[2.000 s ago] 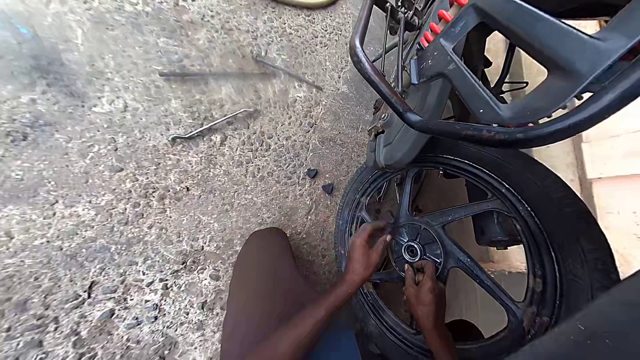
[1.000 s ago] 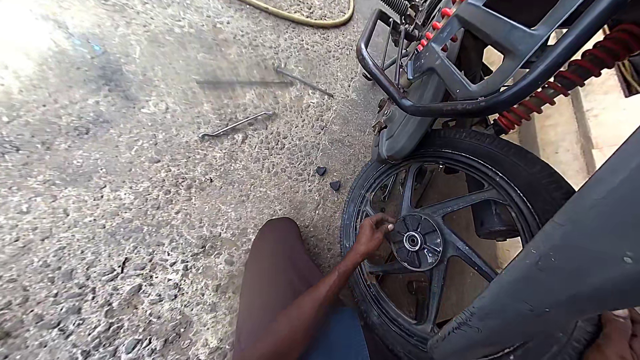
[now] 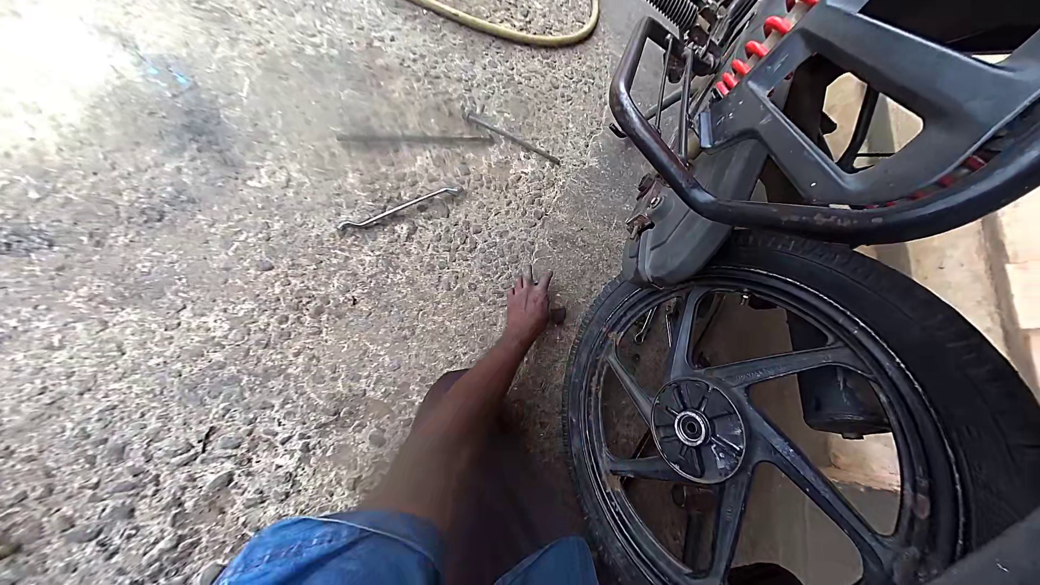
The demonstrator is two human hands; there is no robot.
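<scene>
My left hand [image 3: 528, 305] reaches down to the rough concrete beside the tyre, fingers apart. Its fingertips are at a small dark piece [image 3: 536, 279], partly hidden by them; whether they touch it is not clear. A second small black piece [image 3: 557, 315] lies just right of the hand. To the right stands a motorcycle's black alloy wheel [image 3: 739, 370] with its tyre [image 3: 918, 341]. The round hub [image 3: 699, 431] has a bearing [image 3: 691, 428] at its centre, with no hand on it. My right hand is out of view.
A double-ended spanner [image 3: 398, 209] and two thin metal rods [image 3: 516, 140] [image 3: 414, 139] lie on the concrete. A yellowish hose [image 3: 520, 34] curves at the top. The motorcycle's tubular guard [image 3: 796, 218] and dark bodywork [image 3: 902, 73] overhang the wheel at upper right.
My left hand has left the wheel hub and moved up and left to the small black pieces on the ground. My right hand, at the lower right edge a second ago, has gone out of view.
</scene>
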